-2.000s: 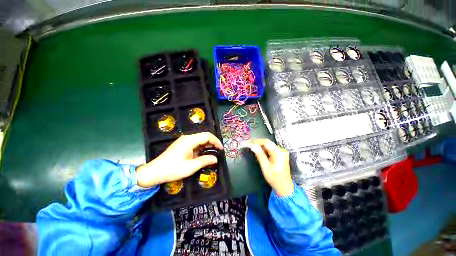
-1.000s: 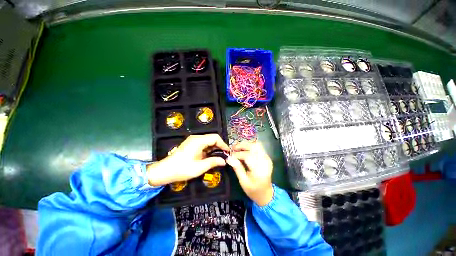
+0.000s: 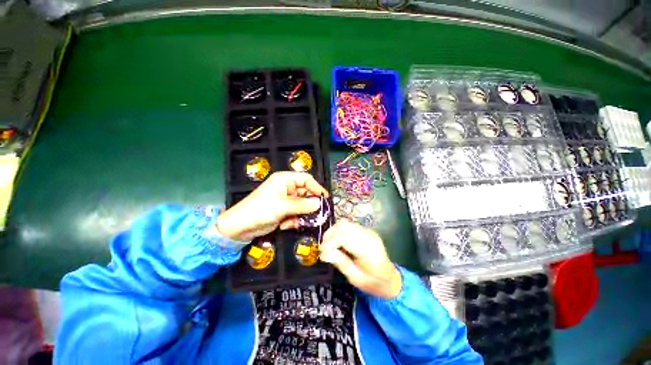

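My left hand (image 3: 275,206) holds a round dark unit (image 3: 314,213) between thumb and fingers, above the right column of the black compartment tray (image 3: 234,158). My right hand (image 3: 355,255) is just right of the unit, its fingertips pinched at a thin pale lead wire (image 3: 321,232) that runs up to the unit. Gold-yellow round housings (image 3: 258,168) sit in several pockets. The three upper filled pockets hold black wired units (image 3: 292,88); one pocket beside them is empty. My left hand hides part of the tray's middle pockets.
Right of the tray are a blue bin (image 3: 365,73) of wires, loose lead wires (image 3: 355,182) and a thin pale stick (image 3: 395,174). Clear blister trays (image 3: 485,196) lie further right, a black pocket tray (image 3: 507,314) below them, a red plastic bin (image 3: 573,289) beyond.
My right hand has moved left from the loose wires to the unit, then slightly down. My left hand has raised and tilted the unit, showing more of it. The view has shifted.
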